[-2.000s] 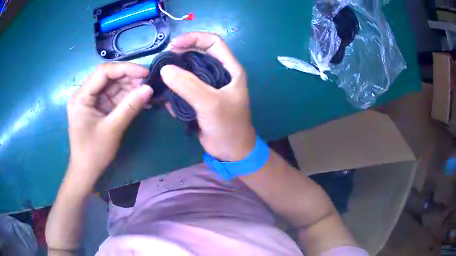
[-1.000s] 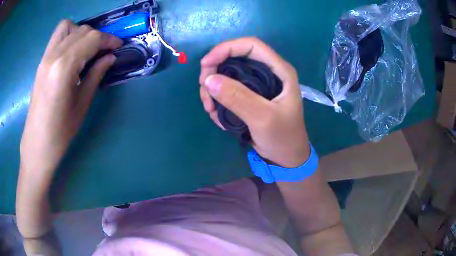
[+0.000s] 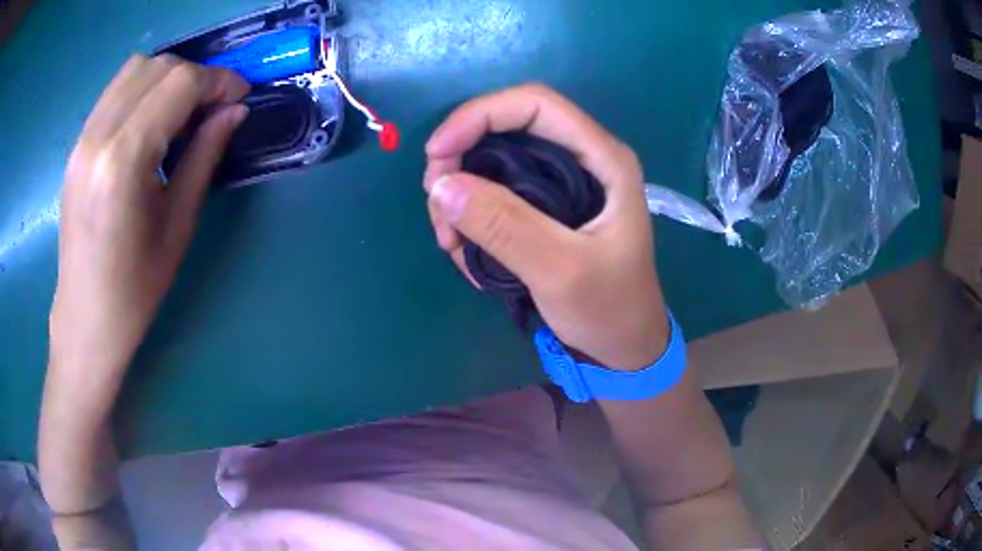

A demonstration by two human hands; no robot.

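Note:
A black speaker housing (image 3: 330, 116) lies on the green table at the upper left, with a blue battery (image 3: 282, 54) along its far side. White wires run from it to a red connector (image 3: 389, 136) on the table. A black oval passive radiator (image 3: 271, 127) lies in the housing's oval opening. My left hand (image 3: 151, 151) is over the housing's left part, fingertips at the radiator's left edge; whether it grips it is hidden. My right hand (image 3: 549, 205) holds a stack of black oval passive radiators (image 3: 530, 178) above the table.
A clear plastic bag (image 3: 861, 205) with a twisted neck and black parts inside lies on the table (image 3: 355, 312) at the right. An open cardboard carton (image 3: 802, 347) stands below the table edge at the lower right. More cartons are at the far right.
Since two seconds ago, my left hand has moved from the stack to the housing, where one radiator now lies in the opening. My right hand has moved right with the stack.

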